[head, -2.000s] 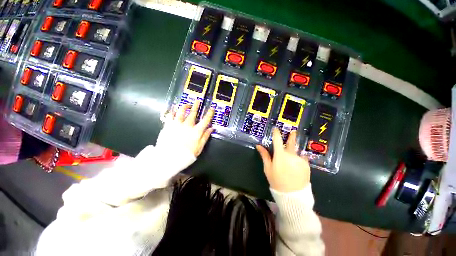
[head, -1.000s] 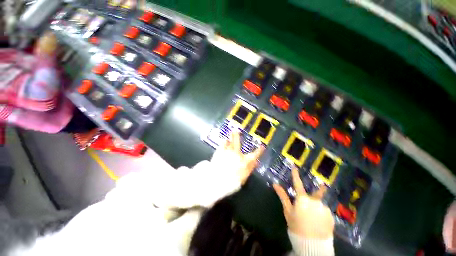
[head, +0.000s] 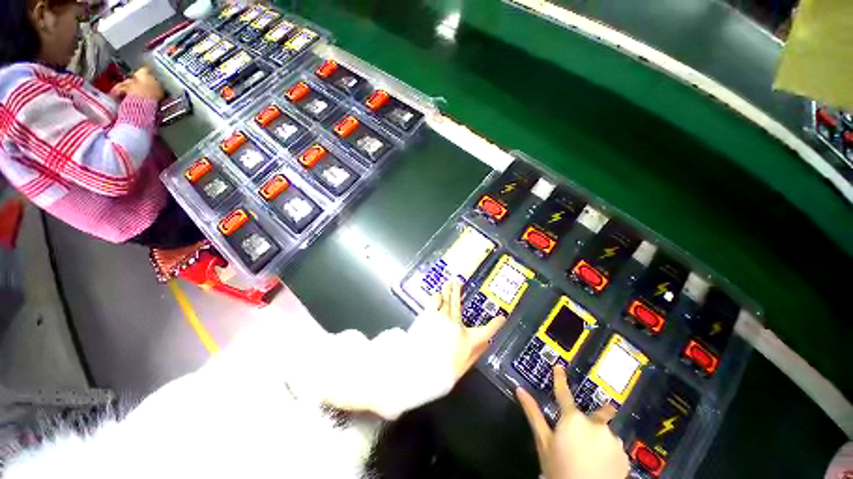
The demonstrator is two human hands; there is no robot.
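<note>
A clear blister tray holds keypad phones in two rows. In the near row four phones lie face up: the leftmost phone, the second and the fourth have lit whitish screens; the third has a black screen. The fifth phone and the far row lie face down, with lightning marks and red ovals. My left hand rests over the keypads of the two left phones, fingers spread. My right hand has fingertips at the keypads of the third and fourth phones. Neither hand holds anything.
A tray of open-back phones lies to the left, another tray of phones beyond it. A seated person in a checked sleeve is at far left. A pale strip runs along the green bench. Another line is at upper right.
The view has swung left, showing the neighbouring person and trays. Three of the four face-up screens have turned from black to whitish. My hands stay over the same phones.
</note>
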